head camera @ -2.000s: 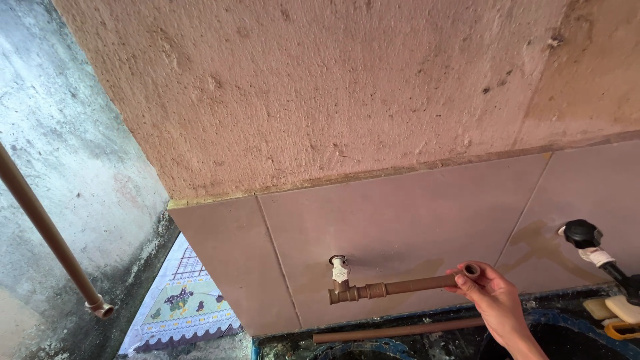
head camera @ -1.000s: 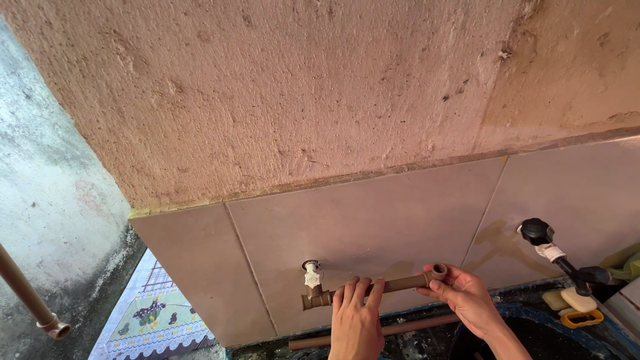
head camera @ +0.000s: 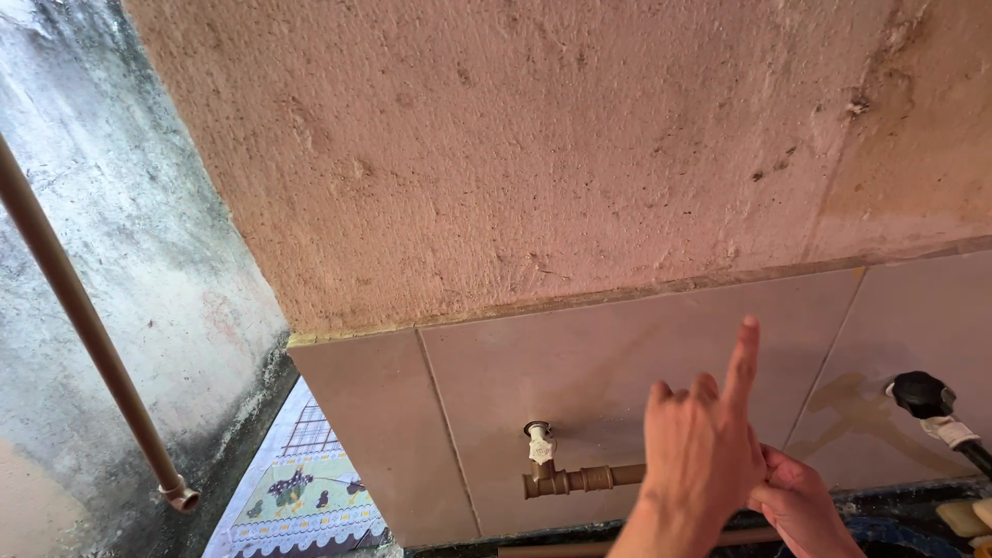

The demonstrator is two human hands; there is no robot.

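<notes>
A white threaded fitting (head camera: 541,446) comes out of the tiled wall and joins a brown plastic pipe tee (head camera: 542,485). From the tee a brown pipe (head camera: 620,476) runs right and passes behind my left hand (head camera: 701,449). That hand is raised over the pipe with its index finger pointing up; whether it grips anything is hidden. My right hand (head camera: 798,496) is beside and partly behind it, fingers curled at the pipe's right end, which is covered by the hands.
A brown pipe with an elbow (head camera: 180,496) hangs at the left. A black tap knob (head camera: 922,395) sticks out at the right. Below lie a loose brown pipe (head camera: 566,550) and yellowish soap-like blocks (head camera: 961,518). A patterned cloth (head camera: 298,496) is at lower left.
My left hand, absent at first, came onto the pipe near the tee, then moved right along it, beside my right hand, and its index finger is now extended. My right hand stays at the pipe's right end.
</notes>
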